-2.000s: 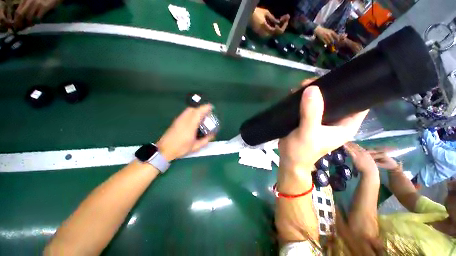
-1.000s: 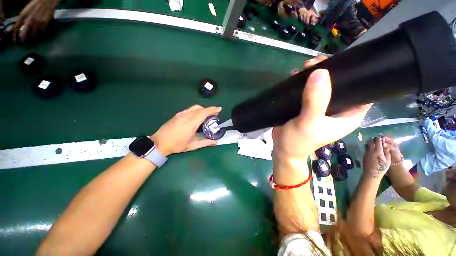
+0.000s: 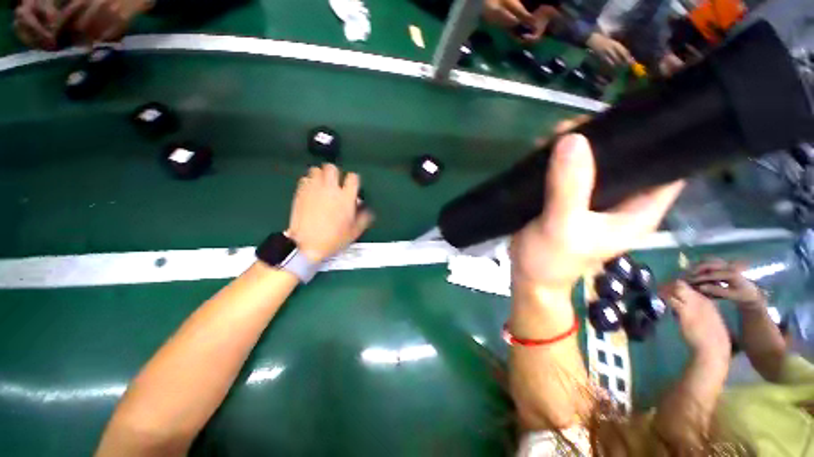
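My left hand (image 3: 328,212), with a watch on the wrist, is over the green surface just above the pale rail. Its fingers curl over a black disc (image 3: 361,200), mostly hidden and blurred. My right hand (image 3: 580,210) holds the long black dispenser (image 3: 625,143). The pale nozzle (image 3: 429,236) points down-left over the rail, touching no disc. One loose disc with a white square (image 3: 324,141) lies above my left hand; another (image 3: 427,170) lies right of it.
More discs (image 3: 187,159) lie at left. A white sheet (image 3: 479,270) is under the dispenser's tip. A grey post (image 3: 455,40) rises from the far rail. At right, several discs stand by a perforated strip (image 3: 611,366), beside a person in yellow. Other people's hands work at the far side.
The nozzle was at the disc in my left hand and is now away from it. My left hand has moved up and left of the nozzle. A disc now shows above my left hand.
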